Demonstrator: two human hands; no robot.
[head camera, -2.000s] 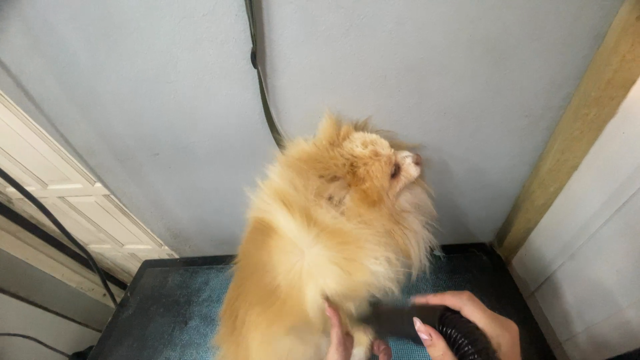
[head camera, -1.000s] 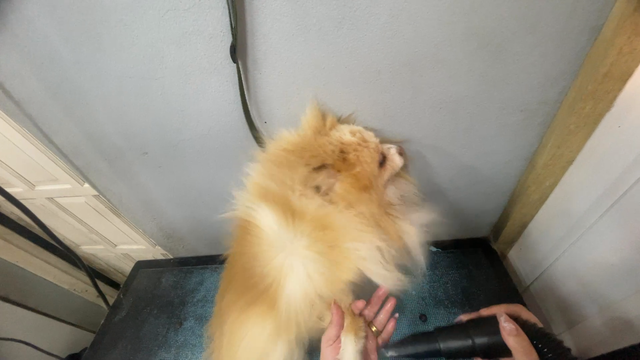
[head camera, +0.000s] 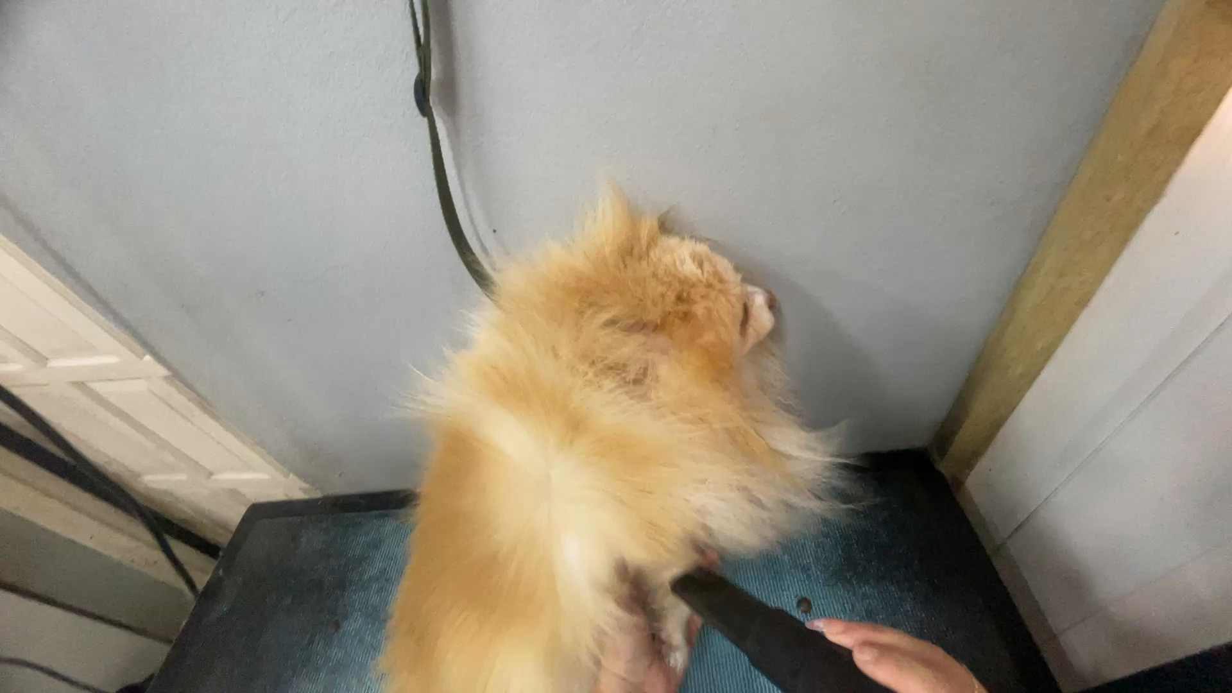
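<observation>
A fluffy orange and cream dog (head camera: 568, 433) stands on a blue-topped table (head camera: 327, 577), its head turned to the right. Below its chest, my left hand (head camera: 635, 645) is closed around the dog's raised front paw (head camera: 674, 630), partly hidden by fur. At the lower right, my right hand (head camera: 895, 654) grips a black dryer nozzle (head camera: 760, 626), whose tip points at the fur by that leg. Most of the dryer hose is out of view. The chest fur is blown outward.
A dark green strap (head camera: 443, 183) hangs against the grey wall (head camera: 818, 115) and runs down behind the dog's neck. A wooden post (head camera: 1068, 231) stands at the right. At the left are a white panelled door (head camera: 144, 414) and black cables (head camera: 106, 481).
The nozzle has moved left and up from the table's lower right to the dog's front leg. My left hand, more open a second ago, is now largely behind fur and the nozzle.
</observation>
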